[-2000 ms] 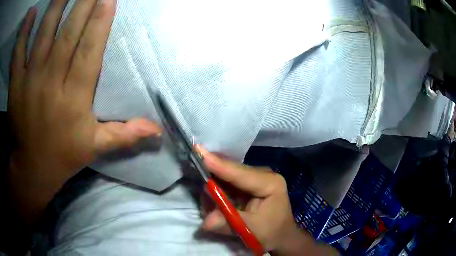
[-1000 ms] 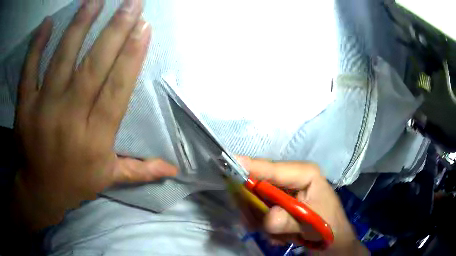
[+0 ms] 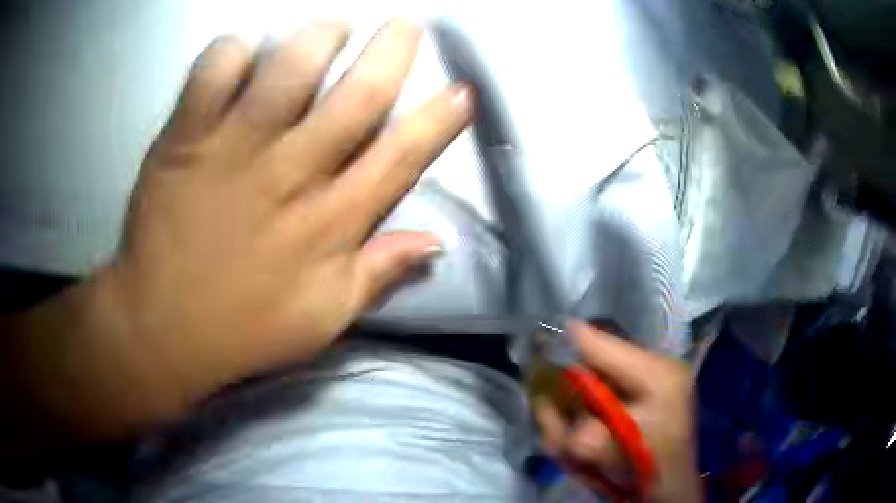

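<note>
The pale fabric panel (image 3: 570,118) lies in front of me and glares white under the lamp. My left hand (image 3: 285,206) lies palm down on it, fingers apart and holding nothing. My right hand (image 3: 629,403) holds the scissors (image 3: 614,427) by the red and yellow handles at the panel's near edge. The dark, blurred blades point up and away, just right of my left fingertips. Whether the blades are apart, and whether fabric lies between them, I cannot tell.
Pale cloth covers my lap (image 3: 364,432) below the table edge. More pale fabric (image 3: 752,206) hangs at the right. Blurred blue things (image 3: 727,393) lie below it at the lower right. A dark machine part (image 3: 845,88) is at the upper right.
My left hand has moved right across the panel. My right hand with the scissors first moved right and opened the blades, then moved slightly further right. The fabric at the right has shifted and bunched.
</note>
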